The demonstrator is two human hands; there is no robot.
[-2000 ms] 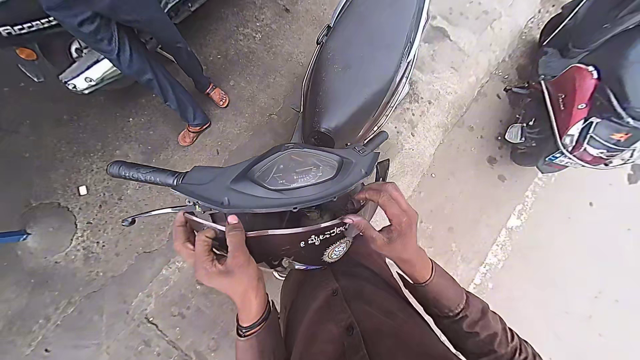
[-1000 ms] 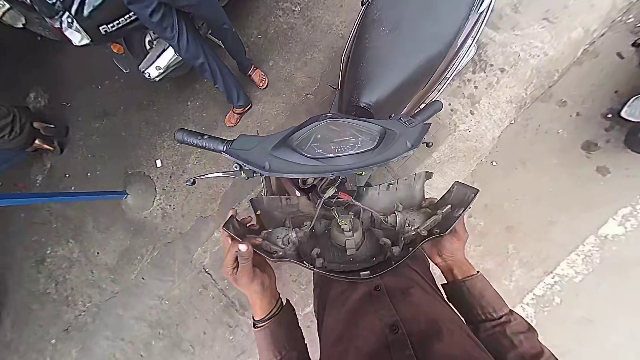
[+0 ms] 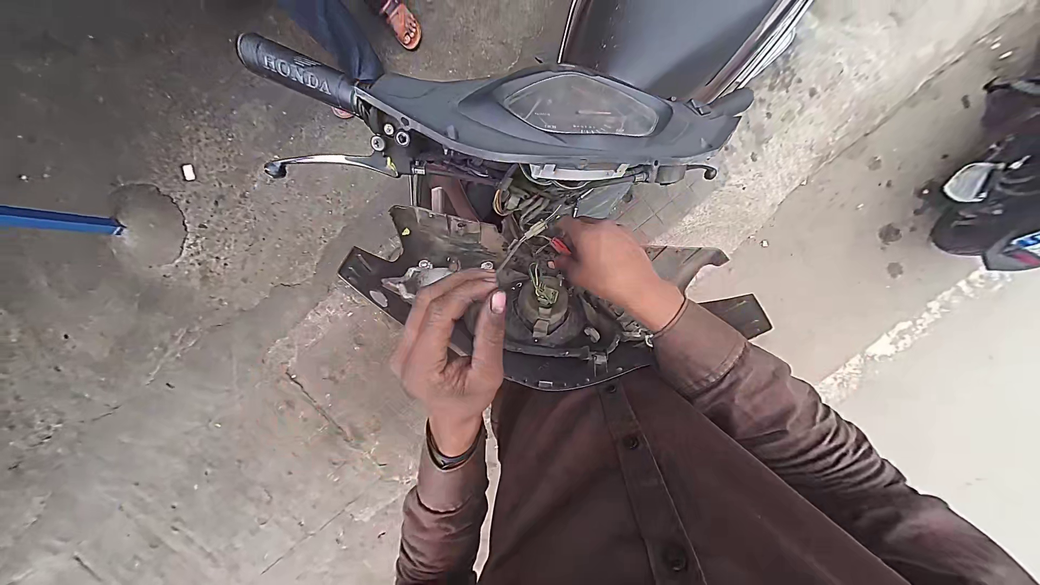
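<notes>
The front handlebar cover (image 3: 569, 375) of a scooter lies detached against my torso, its inner side up, with the headlight socket (image 3: 544, 296) at its middle. Thin wires (image 3: 532, 231) run from it to the handlebar. The fingertips of my left hand (image 3: 455, 333) pinch a thin wire over the cover's left half. My right hand (image 3: 609, 264) is at the wires beside a red connector (image 3: 561, 246); its fingertips are partly hidden, so its hold cannot be told. The instrument panel (image 3: 581, 106) sits in the rear cover above both hands.
The handlebar grip (image 3: 296, 73) and brake lever (image 3: 325, 161) stick out at the left. Behind is the scooter seat (image 3: 666, 41). A person's leg and sandalled foot (image 3: 402, 24) are at the top. A blue bar (image 3: 61, 219) lies left; part of another two-wheeler (image 3: 983, 187) stands right.
The front cover was on the handlebar at first, then came away toward me. Both hands have left its ends and moved inward to the wires. The view is now closer.
</notes>
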